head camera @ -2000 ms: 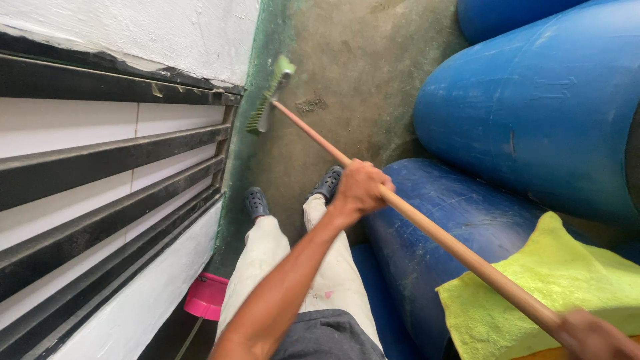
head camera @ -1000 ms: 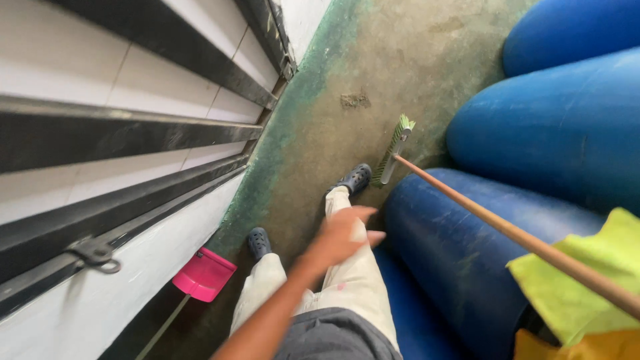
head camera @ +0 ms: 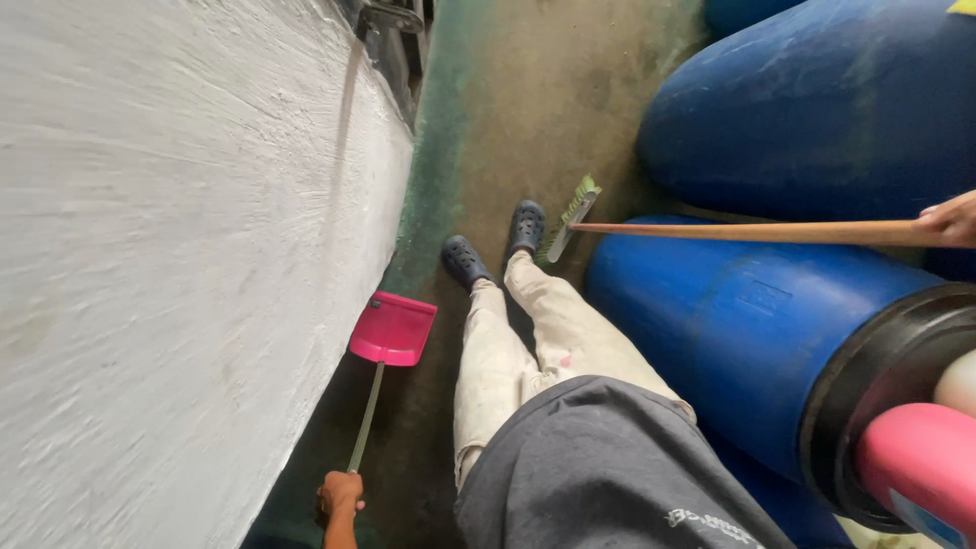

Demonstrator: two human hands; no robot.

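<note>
At the lower left, my left hand (head camera: 341, 494) grips the thin handle of a pink long-handled dustpan (head camera: 393, 329), whose pan lies beside the white wall. My right hand (head camera: 953, 219), partly cut off by the right edge, is closed on the wooden handle of a push broom (head camera: 572, 227). The broom's grey head with green bristles rests on the floor just right of my right shoe. Its handle runs over the blue drum nearest me. Both my feet, in dark clogs, stand between dustpan and broom.
A rough white wall (head camera: 229, 229) rises on the left. Large blue plastic drums (head camera: 747, 290) line the right side, one with a black lid (head camera: 854, 396) and a pink container (head camera: 915, 457) on it. Concrete floor (head camera: 549, 91) with a green painted edge runs between.
My left hand, holding the broom handle two seconds ago and off it one second ago, now holds the dustpan handle. The broom head has moved from near the wall to the drum side. The view has shifted.
</note>
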